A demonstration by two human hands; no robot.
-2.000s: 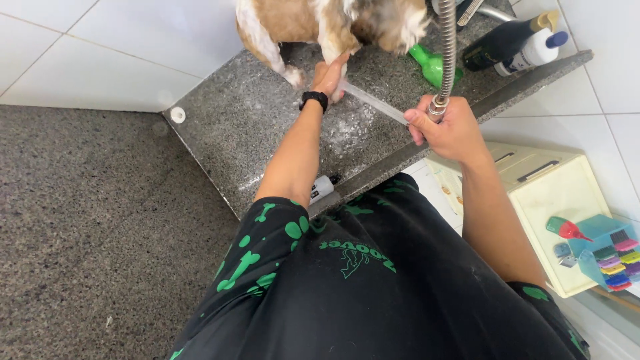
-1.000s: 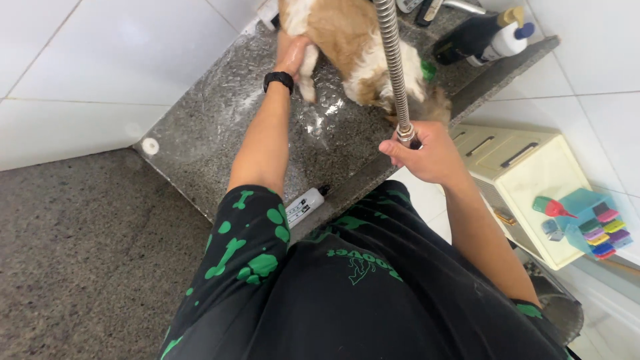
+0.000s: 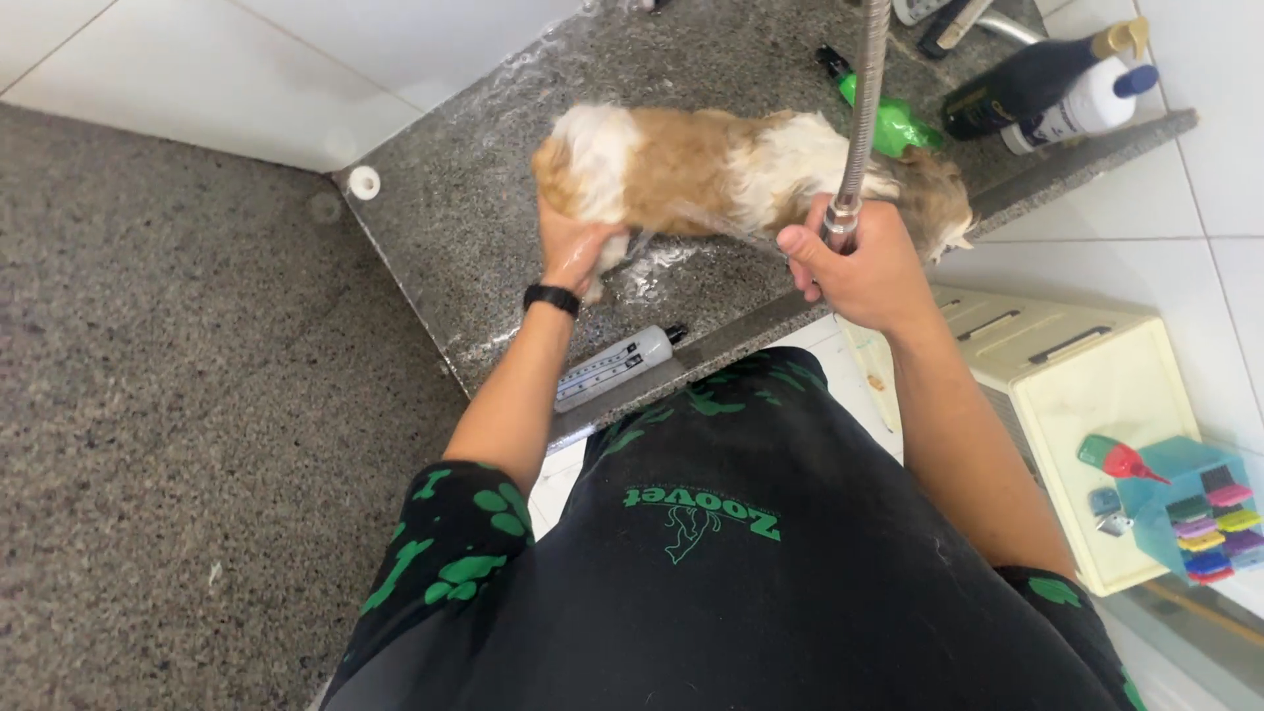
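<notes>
A wet brown and white dog (image 3: 681, 168) stands lengthwise on the grey granite wash counter (image 3: 464, 227), its head at the right. My left hand (image 3: 575, 247), with a black band on the wrist, is at the dog's rear leg; its fingers are partly hidden, so whether they close round the leg is unclear. In my right hand (image 3: 857, 259) is the end of a flexible metal shower hose (image 3: 865, 109), in front of the dog's shoulder. A thin stream of water runs from that hand toward the dog's rear.
A clear plastic bottle (image 3: 617, 367) lies along the counter's near edge. Beyond the dog's head are a green bottle (image 3: 894, 123), a black pump bottle (image 3: 1027, 84) and a white bottle (image 3: 1081, 104). A cream drawer unit (image 3: 1106, 395) below at the right holds a blue basket (image 3: 1165, 513) of colourful items.
The dog's body now lies more across the view, its head farther right than a second ago. My left hand remains at its hind end, and my right hand keeps hold of the hose.
</notes>
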